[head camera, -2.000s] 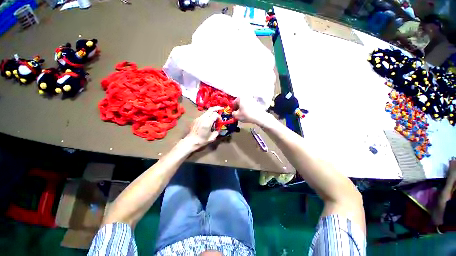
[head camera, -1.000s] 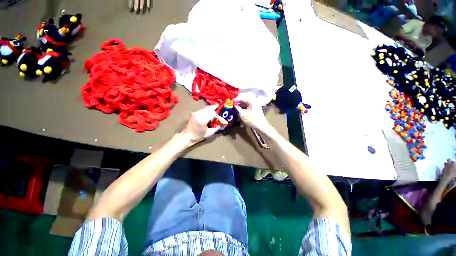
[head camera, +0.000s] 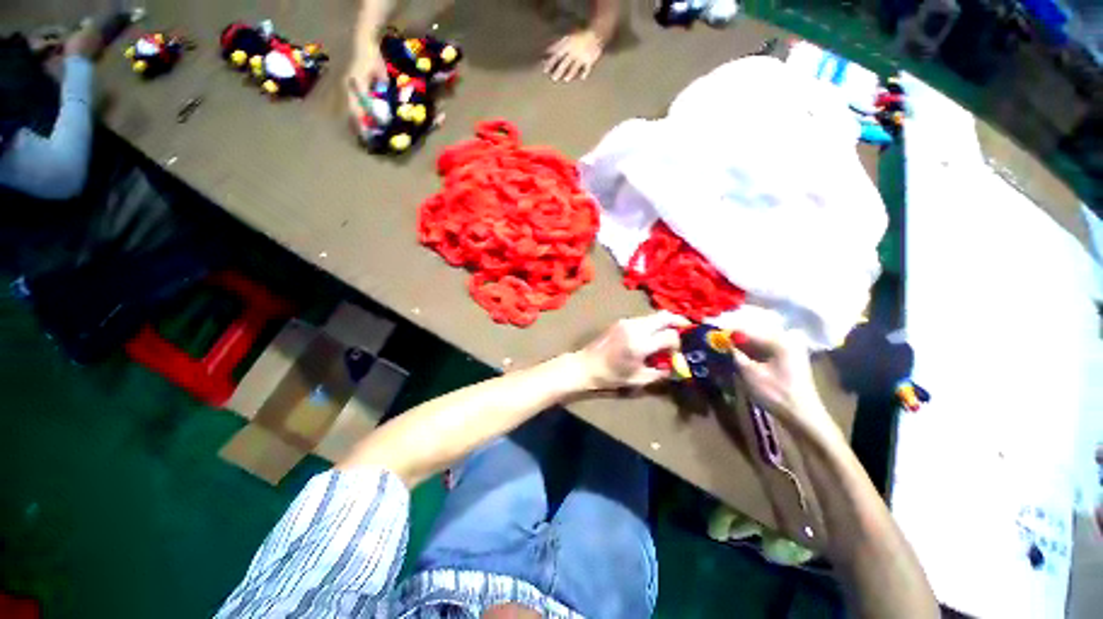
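A small black plush penguin (head camera: 704, 351) with a yellow-orange tuft is held between both hands, just above the front edge of the brown table. My left hand (head camera: 634, 353) grips its left side, with some red scarf at the fingers. My right hand (head camera: 774, 360) grips its other side, also with red at the fingertips. How the scarf sits around the neck is partly hidden by the fingers. A large red scarf pile (head camera: 510, 224) lies to the left. A smaller red heap (head camera: 681, 273) spills from the white bag (head camera: 762, 175).
Pink thread snips (head camera: 764, 435) with a cord lie by my right forearm. A black penguin (head camera: 873, 359) is right of the bag. Another person's hands (head camera: 573, 55) are across the table, one at the scarfed penguins (head camera: 409, 103). A cardboard box (head camera: 317, 387) and red stool (head camera: 208, 345) are below.
The view has swung left, so the table appears tilted and shifted right. Another person's arms have come in at the penguin group. Both my hands still hold the penguin.
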